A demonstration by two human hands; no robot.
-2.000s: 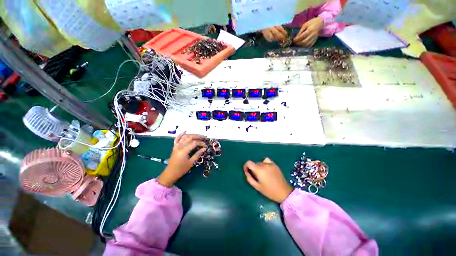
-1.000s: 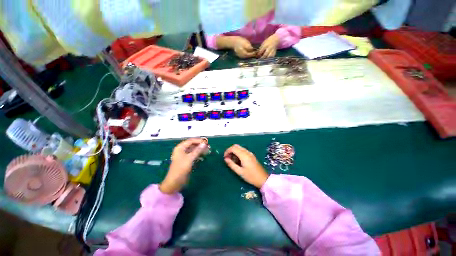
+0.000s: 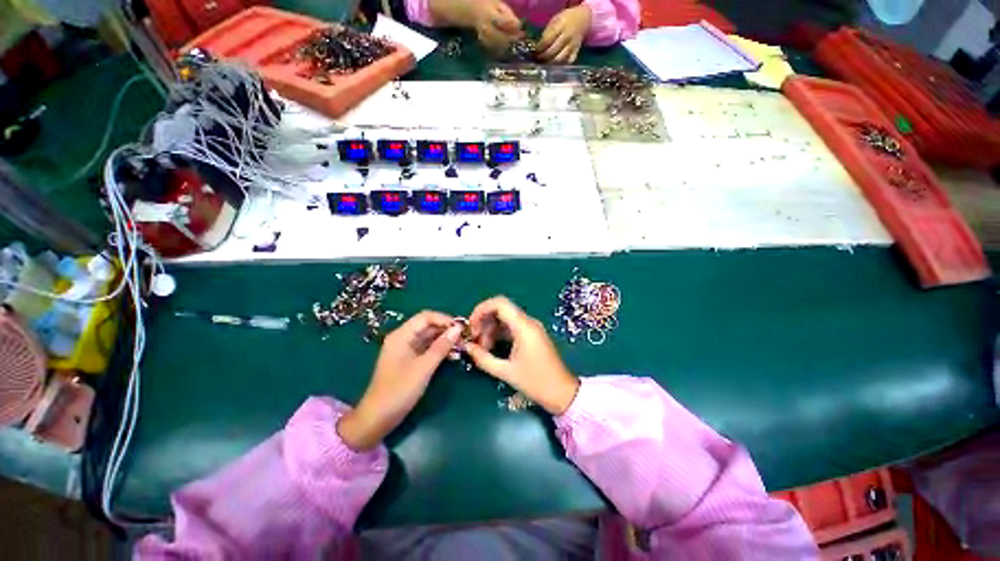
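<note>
My left hand (image 3: pixel 404 370) and my right hand (image 3: pixel 520 353) meet fingertip to fingertip near the bench edge. The left fingertips pinch a small coppery ring part (image 3: pixel 461 331); the right fingertips touch it, and they hide most of it. A loose pile of ring parts (image 3: pixel 362 298) lies just beyond my left hand. A more compact pile of ring parts (image 3: pixel 588 307) lies beyond and right of my right hand. Tiny pale gold pieces (image 3: pixel 515 402) lie on the green mat beneath my right hand, partly covered by it.
A pen-like tool (image 3: pixel 233 320) lies at left, near white cables (image 3: pixel 132 362) and a red unit (image 3: pixel 186 214). Two rows of lit display modules (image 3: pixel 431 202) stand on a white board (image 3: pixel 724 219). Orange trays (image 3: pixel 916 208) lie at right and far left. Another person's hands (image 3: pixel 537 33) work opposite.
My left hand has left the left pile and come together with my right hand over the mat, a ring part between them. The view has shifted, showing more of the bench's front edge.
</note>
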